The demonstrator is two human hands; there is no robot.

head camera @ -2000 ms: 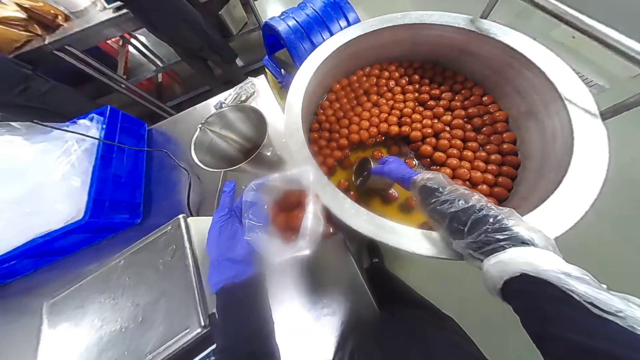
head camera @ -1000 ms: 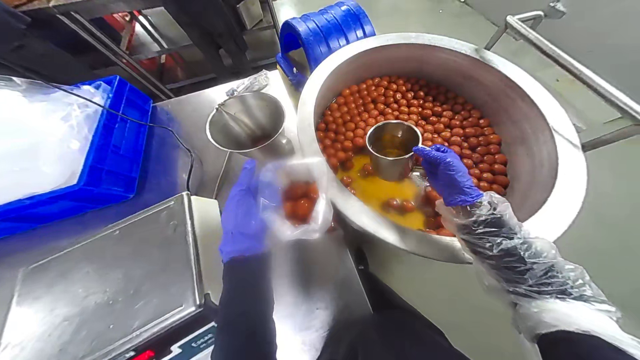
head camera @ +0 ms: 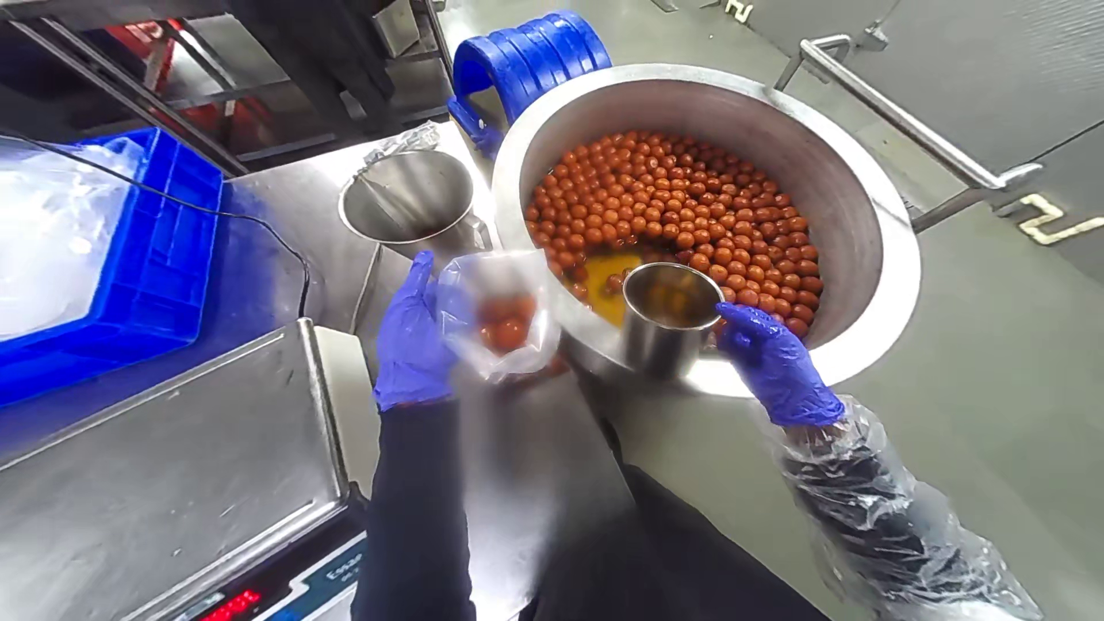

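My left hand (head camera: pixel 417 341), in a purple glove, holds a clear plastic bag (head camera: pixel 454 302) open at the top; several brown dough balls (head camera: pixel 504 332) lie inside it. My right hand (head camera: pixel 776 362), gloved in purple with a clear plastic sleeve on the arm, grips a steel cup (head camera: pixel 660 341) by its right side. The cup is over the near rim of a large round steel pot (head camera: pixel 875 310) and has yellowish liquid in it. Many round brown balls (head camera: pixel 681 207) fill the pot, with a patch of yellow syrup (head camera: pixel 608 280) showing near the cup.
A steel jug (head camera: pixel 410 203) stands on the steel table (head camera: pixel 293 207) behind my left hand. At the left are a blue crate (head camera: pixel 172 241) with plastic in it and a weighing scale (head camera: pixel 172 483). A blue ribbed plastic object (head camera: pixel 535 60) lies beyond the pot, and a metal rail (head camera: pixel 906 116) is at the right.
The steel cup was low in the syrup, then raised above it; now my right hand has brought it to the near rim, closer to the bag. My left hand still holds the bag.
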